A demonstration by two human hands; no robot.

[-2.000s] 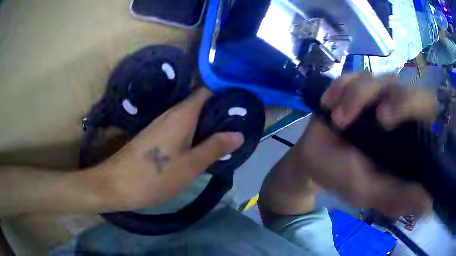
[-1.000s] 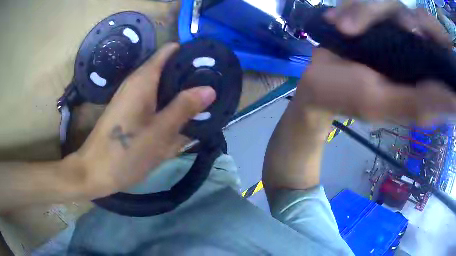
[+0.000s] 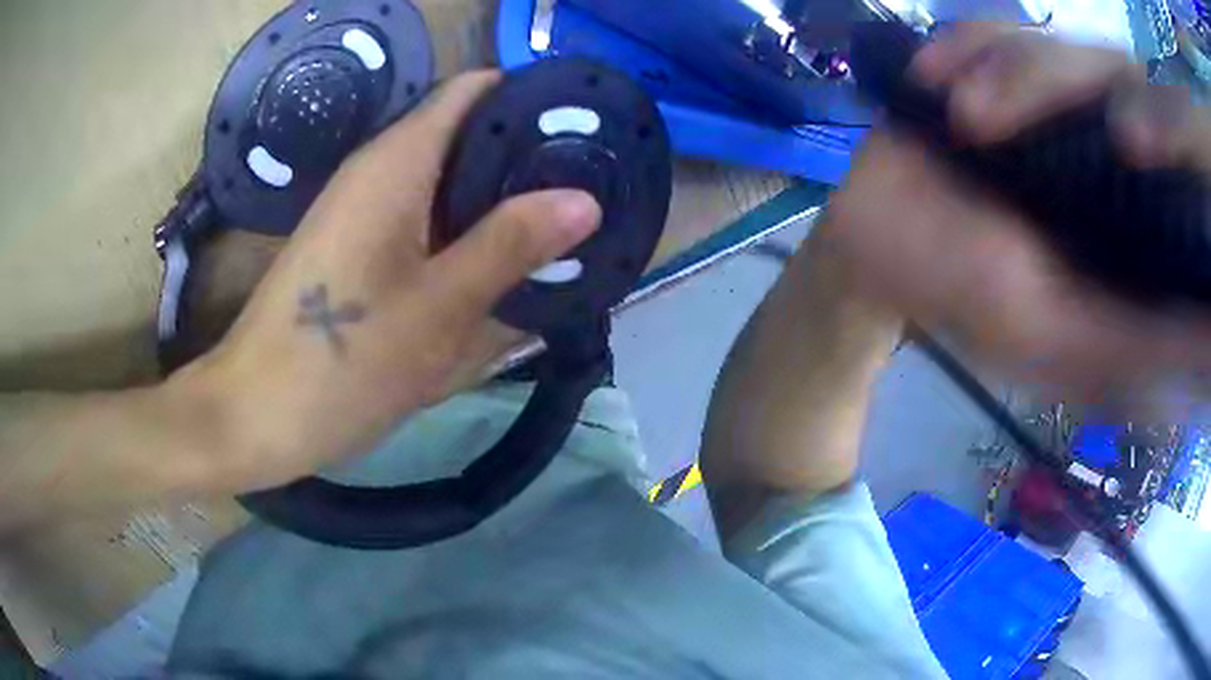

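Observation:
A black headphone lies on the tan work surface and my lap, its headband (image 3: 399, 511) curving toward me. My left hand (image 3: 359, 306) grips the nearer ear cup (image 3: 624, 160), thumb on its face between two pale oval patches. The other open ear cup (image 3: 312, 113) lies to the left, with its round grille showing. My right hand (image 3: 983, 239) is blurred and holds a thick black electric screwdriver (image 3: 1076, 186) at the upper right, away from the cups. Its tip end is near the screw feeder (image 3: 717, 47); the exact tip is unclear.
The blue tray (image 3: 744, 144) with the feeder is beyond the cups. A tan cardboard sheet (image 3: 93, 173) is at the left. A black cord (image 3: 983, 399) hangs below my right hand. A blue bin (image 3: 983, 585) stands on the grey floor with yellow-black tape.
The phone has left view and the tray and feeder sit higher in the picture. My right hand with the driver has lowered slightly since one second ago. My left hand still holds the ear cup.

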